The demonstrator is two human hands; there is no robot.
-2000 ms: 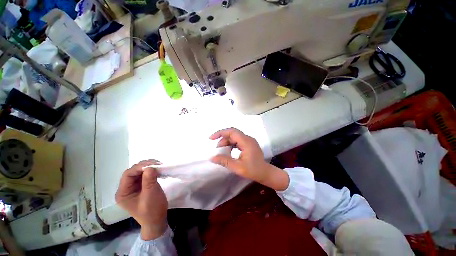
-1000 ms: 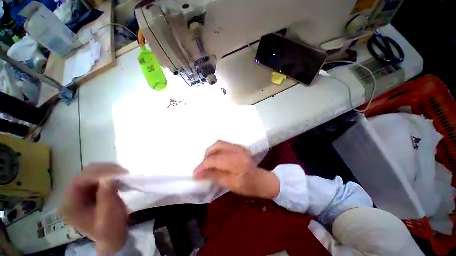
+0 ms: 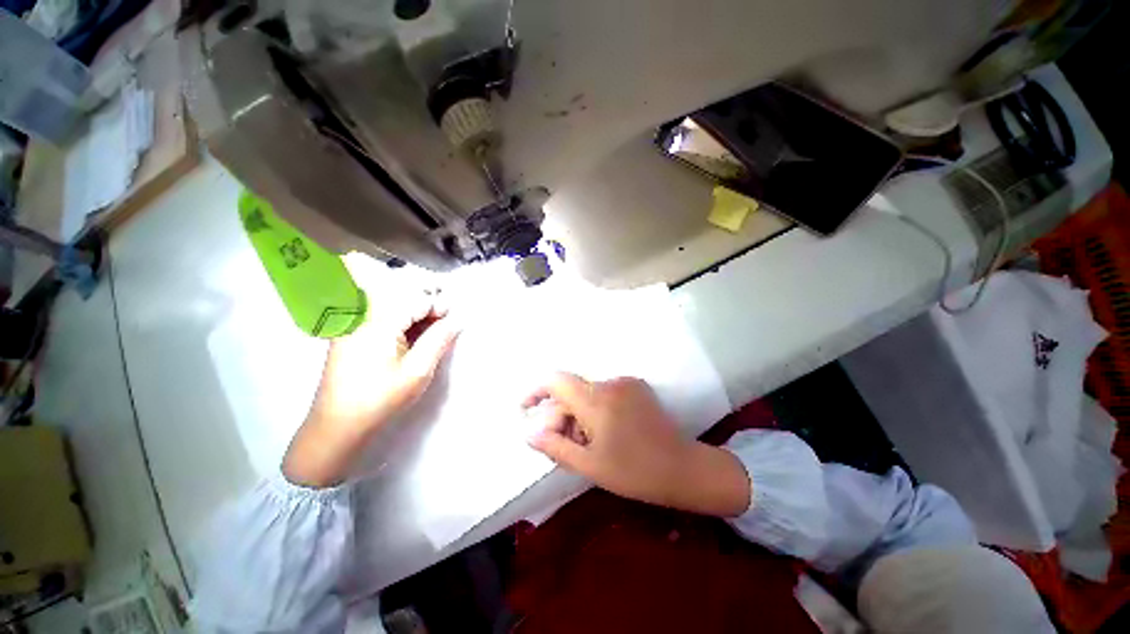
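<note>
A white fabric piece (image 3: 483, 458) lies on the table under the sewing machine head (image 3: 372, 87), overexposed by the lamp. My left hand (image 3: 378, 390) is on the fabric, left of and below the presser foot area (image 3: 511, 242), its fingers partly lost in glare. My right hand (image 3: 613, 440) is at the fabric's lower right part with fingers curled, thumb and index close together at the cloth. The glare hides whether either hand pinches the fabric. A bright green tag (image 3: 301, 270) hangs left of the needle area.
A black smartphone (image 3: 799, 155) lies under the machine arm beside a yellow tab (image 3: 732, 209) and a cable. Black-handled scissors (image 3: 1031, 124) lie at the table's right end. An orange crate (image 3: 1097, 279) with white pieces (image 3: 1010, 372) stands at right. A yellowish machine (image 3: 40, 508) is at left.
My left hand has left the fabric's near-left edge and moved up and right, near the needle. The fabric's near edge, earlier lifted between both hands, now lies lower. The view has moved closer to the machine.
</note>
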